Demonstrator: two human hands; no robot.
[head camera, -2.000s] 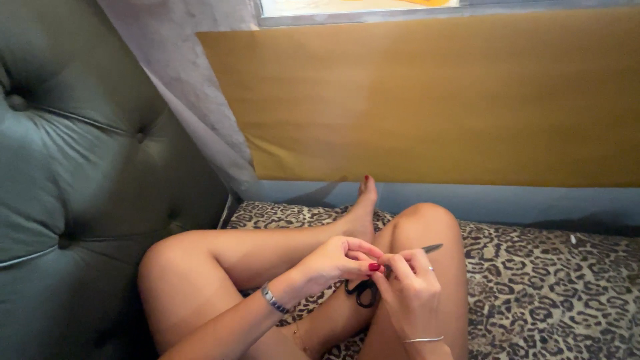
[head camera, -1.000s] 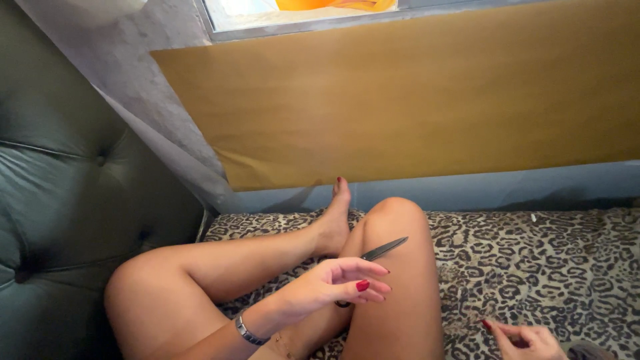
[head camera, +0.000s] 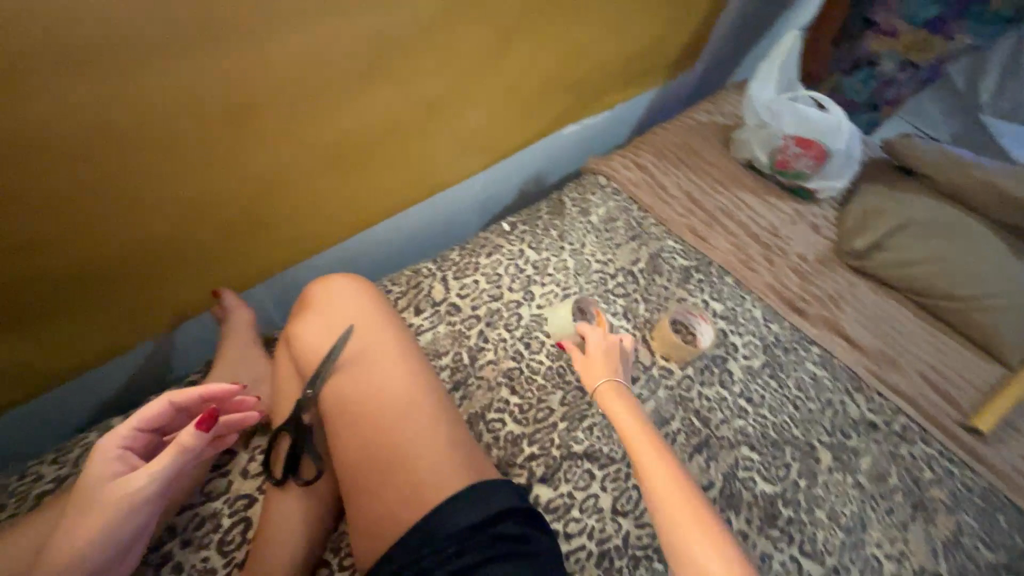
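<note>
My right hand reaches out over the leopard-print cover, its fingers on a roll of clear tape; whether they close on it is hard to tell. Just right of that hand stands a roll of tan packing tape. Closed scissors with black handles lie across my leg, blade tips pointing up and away. My left hand is raised left of the scissors, fingers loosely curved, with nothing visible in it.
A yellow-brown sheet covers the wall ahead. At the far right are a white plastic bag on a brown striped cloth, a brown cushion and a yellow roll or tube at the edge.
The view has swung right, bringing the tape rolls and bag into sight. My hands, together two seconds ago, are now apart; the right one has reached out to the clear tape.
</note>
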